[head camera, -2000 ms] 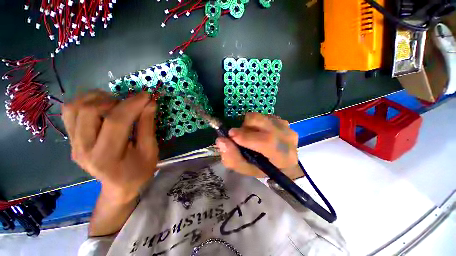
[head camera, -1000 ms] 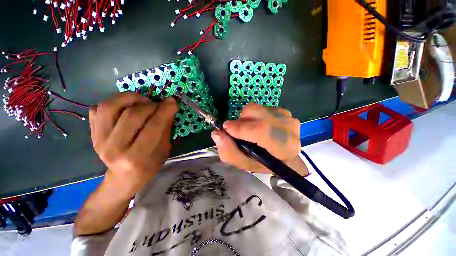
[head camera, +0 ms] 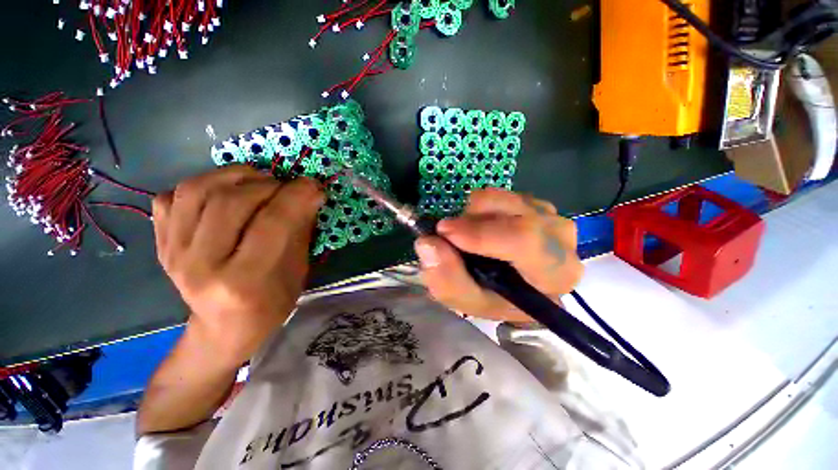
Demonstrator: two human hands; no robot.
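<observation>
My right hand [head camera: 503,252] holds a black soldering iron [head camera: 542,317] like a pen. Its metal barrel points up-left, with the tip over a green PCB panel [head camera: 354,216] of joined small rings. My left hand [head camera: 237,252] is bare and covers the panel's lower left part. Its fingertips are pinched at the panel, close to the iron tip. Short red wires show just above the fingertips. A dark red lead runs from the loose pile to the back of the left hand. Whatever the left fingertips pinch is hidden.
A bare PCB panel [head camera: 469,147] lies right of the wired one. A loose pile of leads [head camera: 48,179] is at left; wired boards [head camera: 402,48] lie at the far side. An orange solder station [head camera: 648,69], tip cleaner tray [head camera: 746,101], cardboard box [head camera: 770,165] and red stool [head camera: 689,240] are at right.
Over the two seconds my left hand has moved slightly right at the panel. My right hand and iron have moved a little right, the iron tip staying over the panel.
</observation>
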